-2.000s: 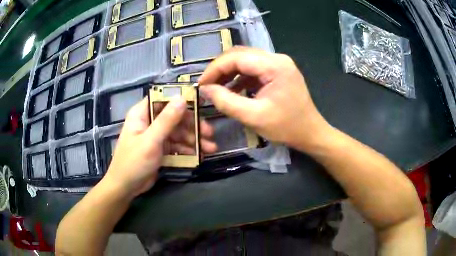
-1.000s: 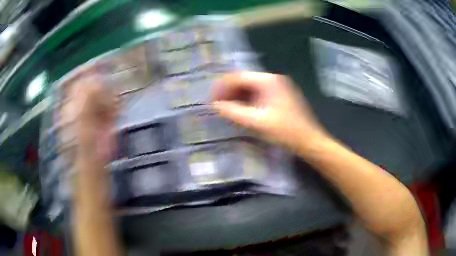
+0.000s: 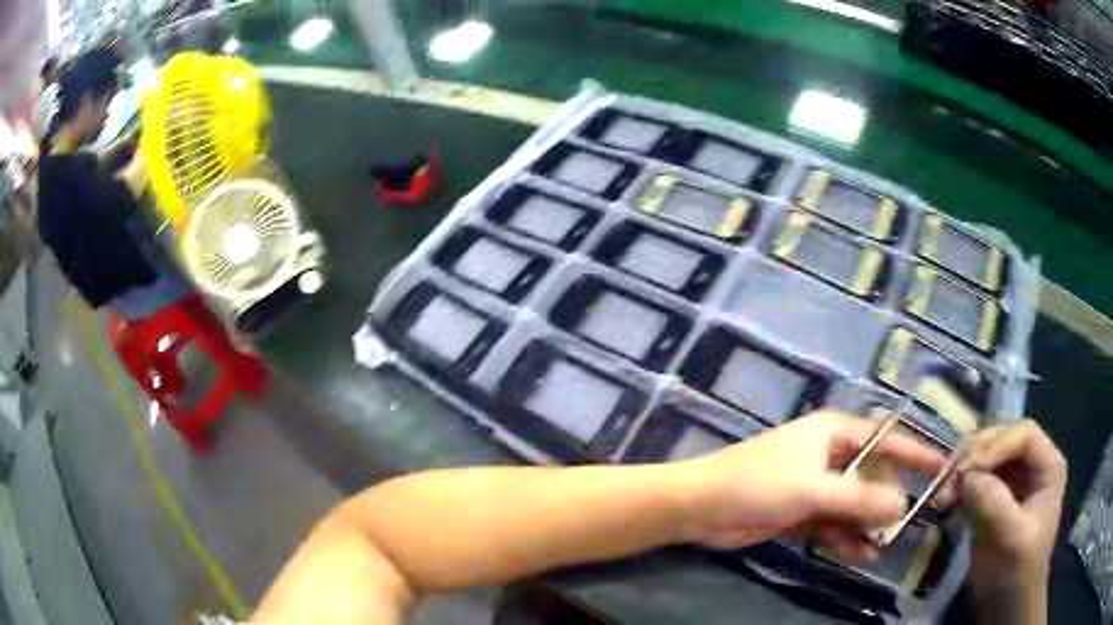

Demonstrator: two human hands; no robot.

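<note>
My left hand [image 3: 812, 488] reaches in from the lower left and holds a phone frame [image 3: 924, 498], tilted and seen nearly edge-on, above the tray's near right corner. My right hand [image 3: 1015, 494] is at the frame's right edge, thumb and finger pinched together. Whether a small metal part is between them cannot be seen. The blister tray with its whitish liner [image 3: 799, 317] lies under and beyond both hands. One pocket there holds no frame. Most left pockets hold black-faced frames [image 3: 619, 320]; several right ones hold gold-ended frames [image 3: 832, 253].
A clear parts bag [image 3: 1095, 507] is cut off at the right edge. A red item [image 3: 407, 178] lies on the bench left of the tray. Further left are a yellow fan [image 3: 201, 116], a white fan [image 3: 244, 238], a red stool [image 3: 183, 366] and a person [image 3: 92, 202]. A green belt runs behind.
The view has swung left, so the tray, bag and hands sit further right. My left hand, blurred at the left one second ago, is now close to my right hand with the frame.
</note>
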